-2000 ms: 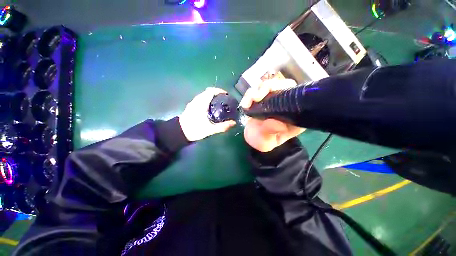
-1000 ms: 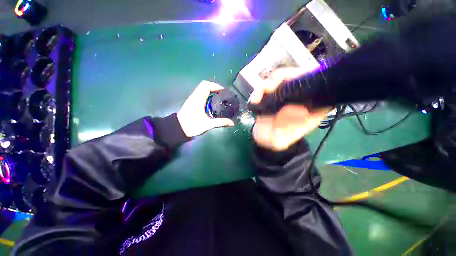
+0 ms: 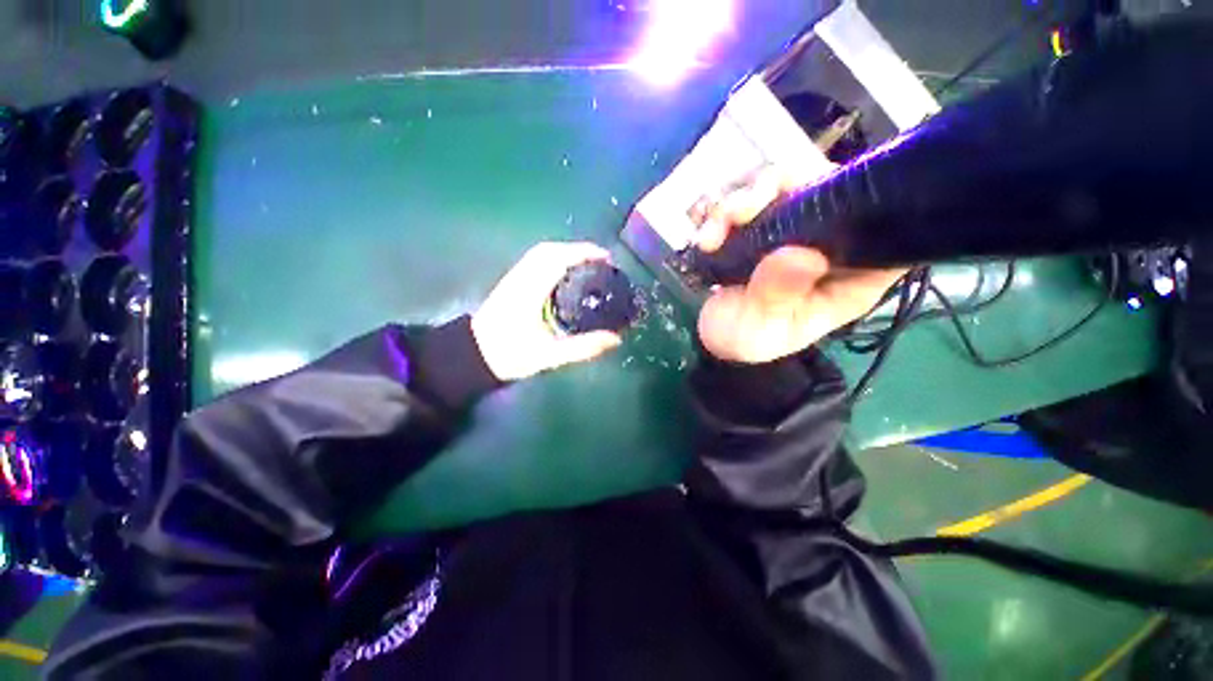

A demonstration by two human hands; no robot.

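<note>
My left hand (image 3: 535, 314) holds a round black unit (image 3: 593, 298) above the green bench, with its dark end face showing. My right hand (image 3: 774, 295) is shut around the ribbed grip of a thick black electric screwdriver (image 3: 958, 186), whose body stretches across to the right edge. The screwdriver's tip is at the lower front of the white screw feeder (image 3: 705, 180), apart from the unit. The tip itself is hard to make out. Tiny bright specks, perhaps screws, lie on the bench between the unit and my right hand.
A black tray (image 3: 177, 253) with rows of round units, one glowing pink, stands at the left. Thin black cords (image 3: 978, 349) lie right of my right hand. A grey strip (image 3: 333, 37) runs behind the green bench (image 3: 359, 186). A thick black cable (image 3: 1011, 556) hangs at lower right.
My right hand and the screwdriver have moved away from the unit, to the right and up against the feeder. My left hand still holds the unit. The bright light behind has shifted right.
</note>
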